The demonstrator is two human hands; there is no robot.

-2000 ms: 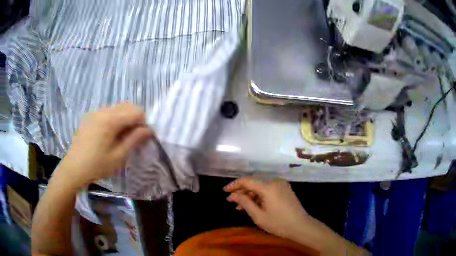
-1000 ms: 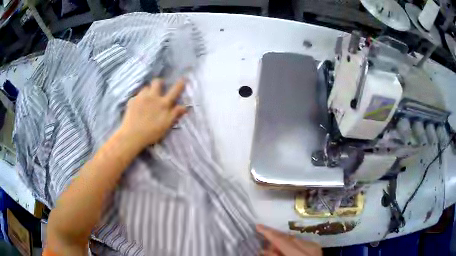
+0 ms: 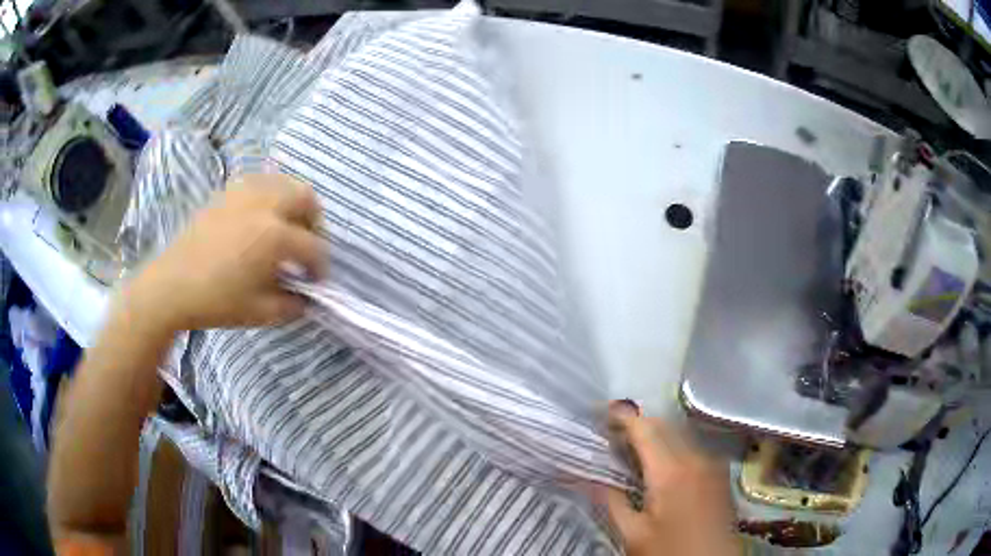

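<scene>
The white cloth with dark grey stripes [image 3: 424, 185] lies over the left and middle of the table and hangs over its front edge. My left hand [image 3: 245, 255] is closed on the cloth at the left. My right hand [image 3: 663, 483] grips the cloth's right end near the front edge and is blurred. A folded edge of the cloth runs between my two hands. The overlock machine [image 3: 918, 272] stands at the right, with its grey cloth plate [image 3: 761, 272] left of the head; no cloth lies under my hands there.
A yellowish waste opening [image 3: 802, 478] is in front of the plate. The white table [image 3: 609, 141] has a round dark hole [image 3: 679, 215]. Another machine part with a dark round disc [image 3: 82, 174] is at the far left. A black cord is at the lower right.
The view has shifted, so the machine is further right. My left hand has gone from lying on the cloth to gripping it. The cloth is now spread out flatter, with an edge stretched between both hands.
</scene>
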